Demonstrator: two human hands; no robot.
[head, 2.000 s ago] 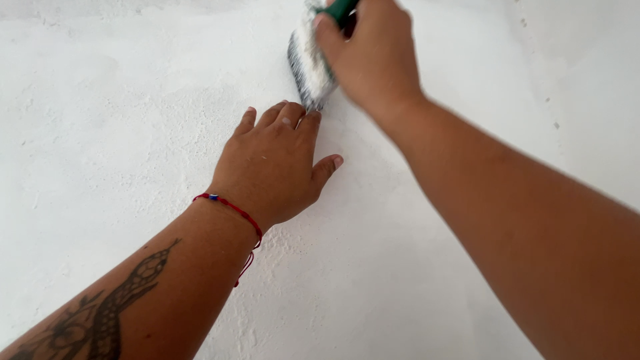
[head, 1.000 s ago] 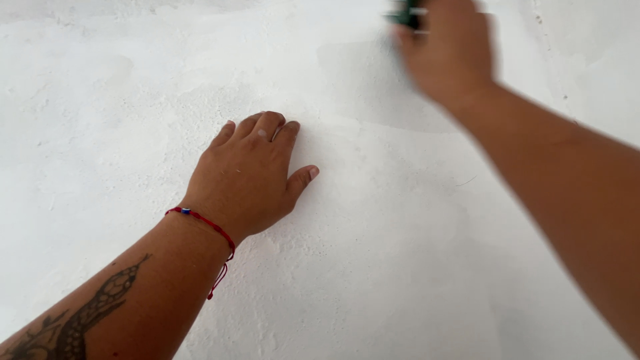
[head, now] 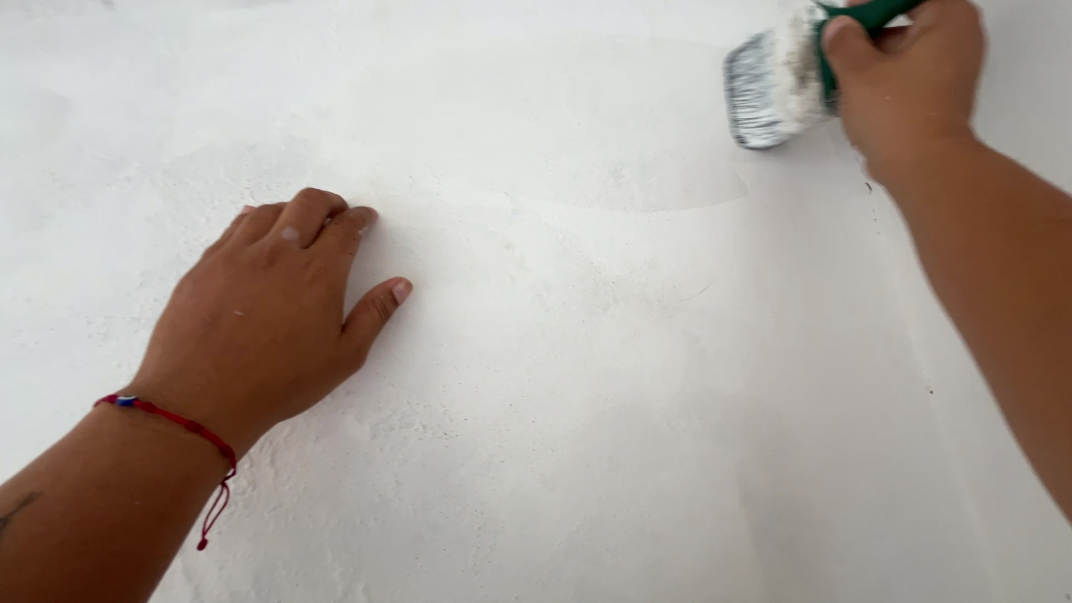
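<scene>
At the upper right, my right hand (head: 913, 84) grips the green handle of a wide paintbrush (head: 775, 79). White paint coats the brush near its handle, and its dark bristles, streaked with white, point left against or close to the wall; contact cannot be told. My left hand (head: 260, 301) rests on the rough white wall (head: 544, 335) at the left, fingers a little bent and thumb apart, holding nothing. A red cord bracelet with a blue bead circles the left wrist. Between the hands, a damp-looking patch with a curved lower edge shows on the wall.
Bumps and flaking texture mark the wall around and below my left hand. Down the right side runs a faint line, maybe a corner or seam, with small dark chips (head: 930, 391) along it.
My right hand has carried the brush rightward across the wall, away from my left hand, which it was close to two seconds ago. My left hand is still laid on the wall.
</scene>
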